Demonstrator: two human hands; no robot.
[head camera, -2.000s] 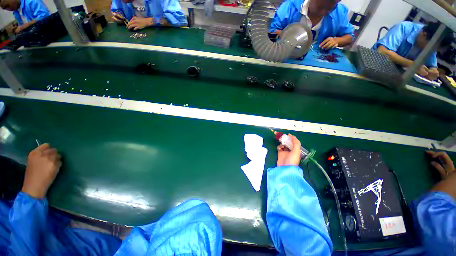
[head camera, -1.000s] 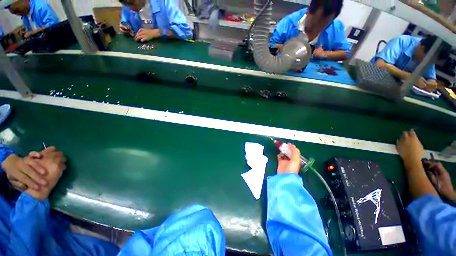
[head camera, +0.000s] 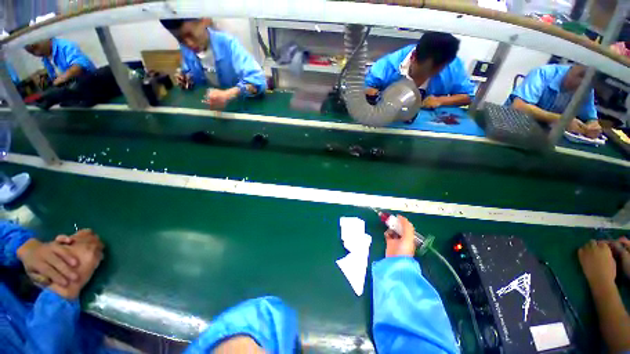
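Note:
My right hand (head camera: 401, 238) holds the syringe (head camera: 392, 222), a clear tube with a red front end and a green rear fitting, just above the green bench. Its thin tip points up-left toward the white rail. A pale air hose (head camera: 452, 275) runs from the fitting toward the black controller (head camera: 514, 287), which has a red light. White folded paper (head camera: 354, 252) lies left of my right hand. My left sleeve (head camera: 259, 321) is at the bottom edge with a strip of bare skin below it. My left hand's fingers are out of the picture.
A white rail (head camera: 304, 195) crosses behind the syringe. Beyond it, the dark green belt (head camera: 290, 162) carries blurred black parts and white specks. Other people's hands lie at left (head camera: 62, 259) and right (head camera: 599, 263). A grey duct (head camera: 373, 110) and several blue-smocked people are opposite.
The view has tilted up, so the bench sits lower. Skin now shows below my left sleeve. My right hand still holds the syringe beside the paper. The right neighbour's hands have shifted.

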